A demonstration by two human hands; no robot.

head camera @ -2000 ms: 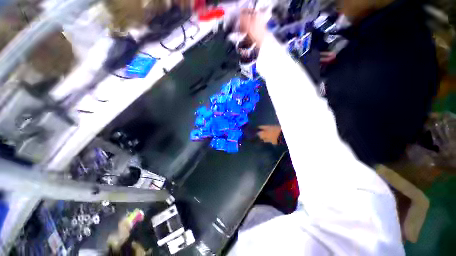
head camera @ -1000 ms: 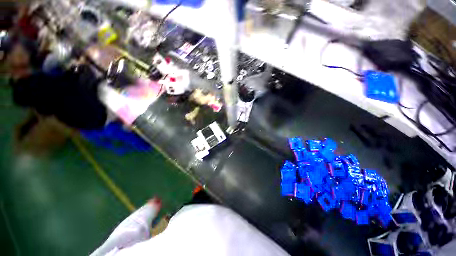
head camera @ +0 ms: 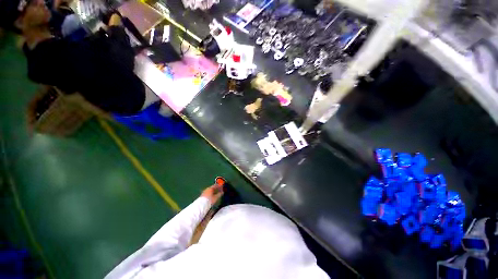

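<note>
My left hand, in a white sleeve, is low beside the bench edge, over the green floor. A small orange-red thing shows at its fingertips, with a dark shape below; whether the hand grips it is unclear. My right hand is out of the picture. On the dark bench nearest me lie white frames with dark openings. A pile of bright blue modules lies to the right. Semi-assembled white units with blue faces stand at the lower right, cut off by the edge.
A person in dark clothes sits at the left by a pink mat, on a blue stool. A brown carton is behind. White housings with red spots, a heap of metal parts and a white post are on the bench.
The view has swung left towards the floor and the seated person. The blue pile now appears farther right. My left hand has come nearer the bench edge, to the orange-red thing.
</note>
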